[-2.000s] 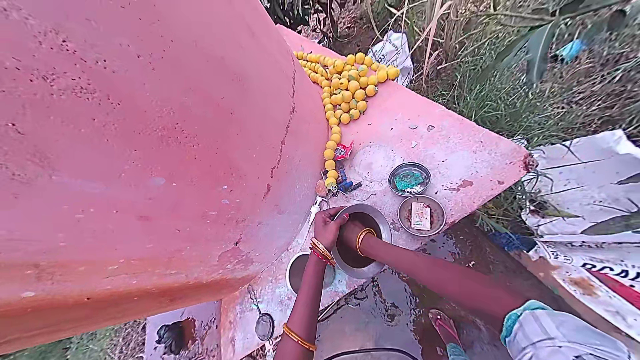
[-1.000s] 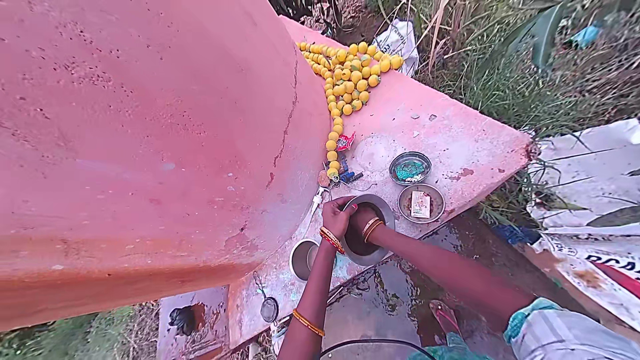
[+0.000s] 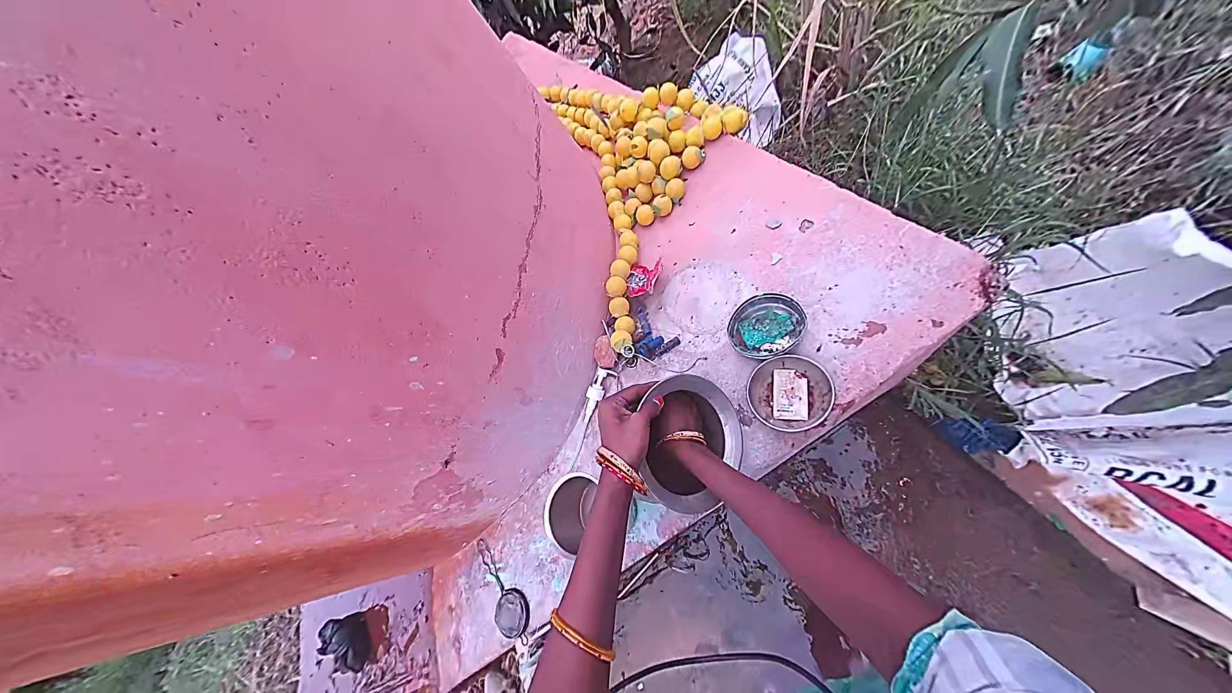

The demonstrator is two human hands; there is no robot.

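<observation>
A round metal pot (image 3: 729, 409) with a wide rim stands on the pink ledge. My left hand (image 3: 628, 421) grips its left rim, thumb on top. My right hand (image 3: 680, 423) reaches down inside the pot; its fingers are hidden, so what they touch cannot be told. Left of the pot, partly behind my left forearm, is a second metal vessel (image 3: 568, 515). To the right sit a small metal bowl with a green scouring pad (image 3: 767, 328) and another bowl (image 3: 823, 390) holding a light rectangular bar or packet (image 3: 790, 395).
A string of yellow fruits or balls (image 3: 657, 151) lies along the pink wall (image 3: 318, 241). Near its lower end are a red wrapper (image 3: 643, 278) and a white tap or pipe fitting (image 3: 595, 388). A small strainer (image 3: 511, 612) lies lower left. Wet ground borders the ledge; white printed sheets (image 3: 1136, 318) lie at right.
My right hand stays inside the pot, shifting only slightly. My left hand keeps its place at the rim throughout.
</observation>
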